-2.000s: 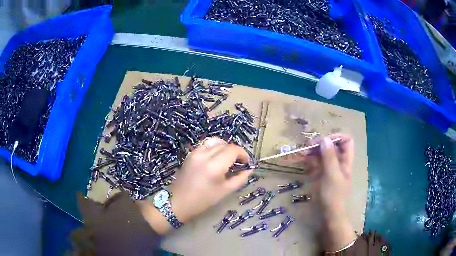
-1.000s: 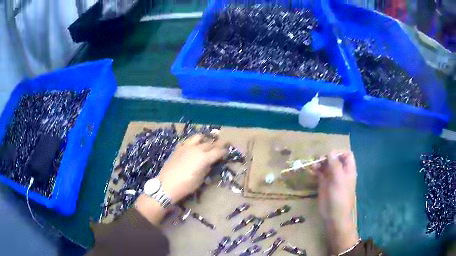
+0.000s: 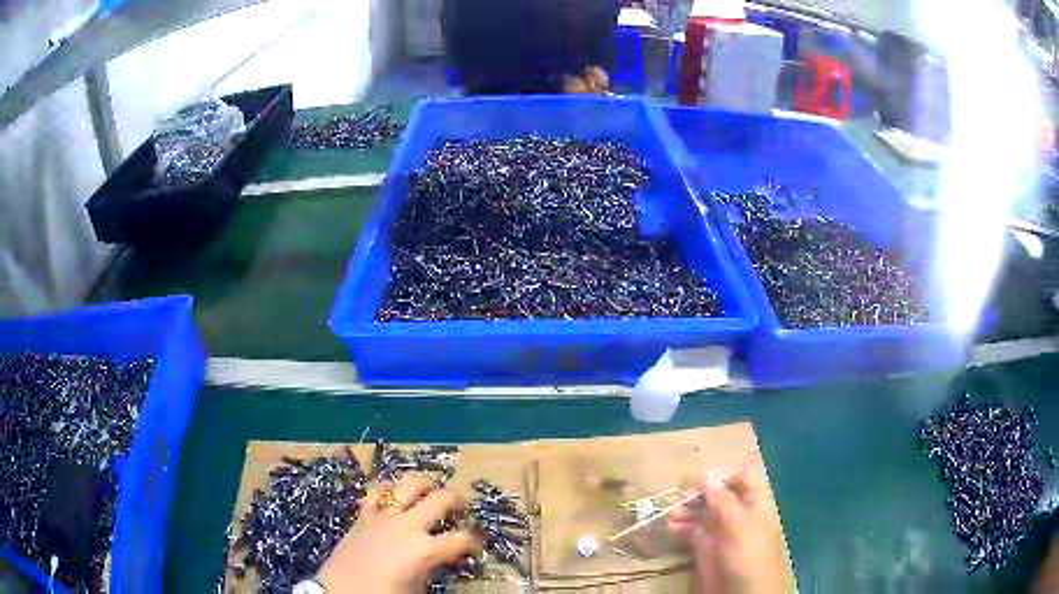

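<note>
My left hand (image 3: 401,536) lies over the right part of the heap of small dark metal parts (image 3: 296,516), fingers bent among them; whether it grips one is hidden. My right hand (image 3: 732,536), slightly blurred, holds a thin pale stick (image 3: 656,516) over the stained tan pad (image 3: 563,487). The stick's tip is near a small round white cup (image 3: 588,544). Another white cup (image 3: 646,508) lies by pale thin pieces. Heap and pad rest on a tan cardboard sheet (image 3: 494,456). The bottom edge cuts off both wrists.
Blue bins full of parts stand at left (image 3: 174,418), at back centre (image 3: 546,354) and at back right (image 3: 859,354). A white bottle (image 3: 657,391) stands beyond the pad. Loose parts (image 3: 987,476) lie at far right. A black tray (image 3: 151,209) holds a clear bag. A person (image 3: 528,46) is opposite.
The view has tilted up, so the sheet sits lower and the spaced parts are out of the picture. My left hand is still at the heap; my right hand still holds the stick over the pad.
</note>
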